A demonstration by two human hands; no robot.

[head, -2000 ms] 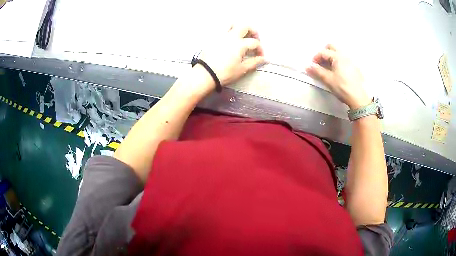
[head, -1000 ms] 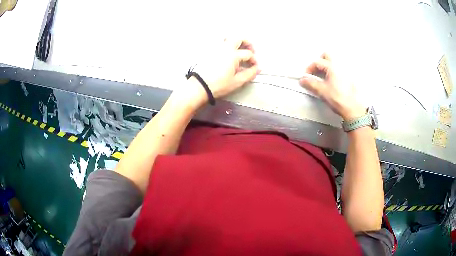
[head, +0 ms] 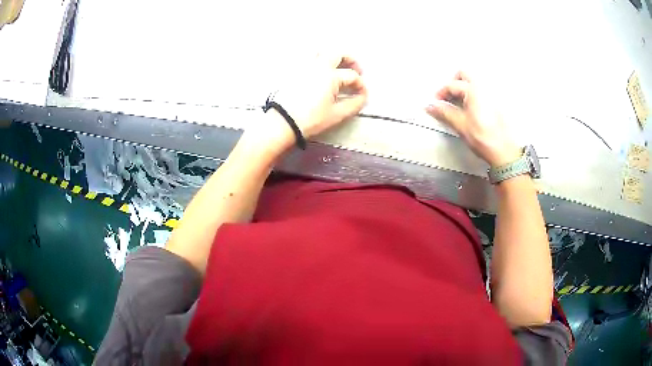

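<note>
White cut pieces (head: 400,43) lie flat on the cutting table in front of me, their near edge curving just inside the table's metal edge. The white is overexposed, so separate layers are hard to tell. My left hand (head: 343,89) is at the near edge of the white cloth, left of centre, fingers curled with thumb near the fingertips. My right hand (head: 461,111) is at the same edge to the right, thumb and fingers bent. Whether either hand pinches a ply cannot be made out.
Black-handled shears (head: 64,61) lie on the cloth at the far left. Tan paper tickets (head: 634,171) lie on the table at right. The riveted metal table edge (head: 343,163) runs before my red apron. White offcuts (head: 136,171) lie below, beside yellow-black floor tape.
Both hands stay at the cloth's near edge. A raised edge seen between the fingertips one second ago now lies lower. My right fingers have shifted slightly.
</note>
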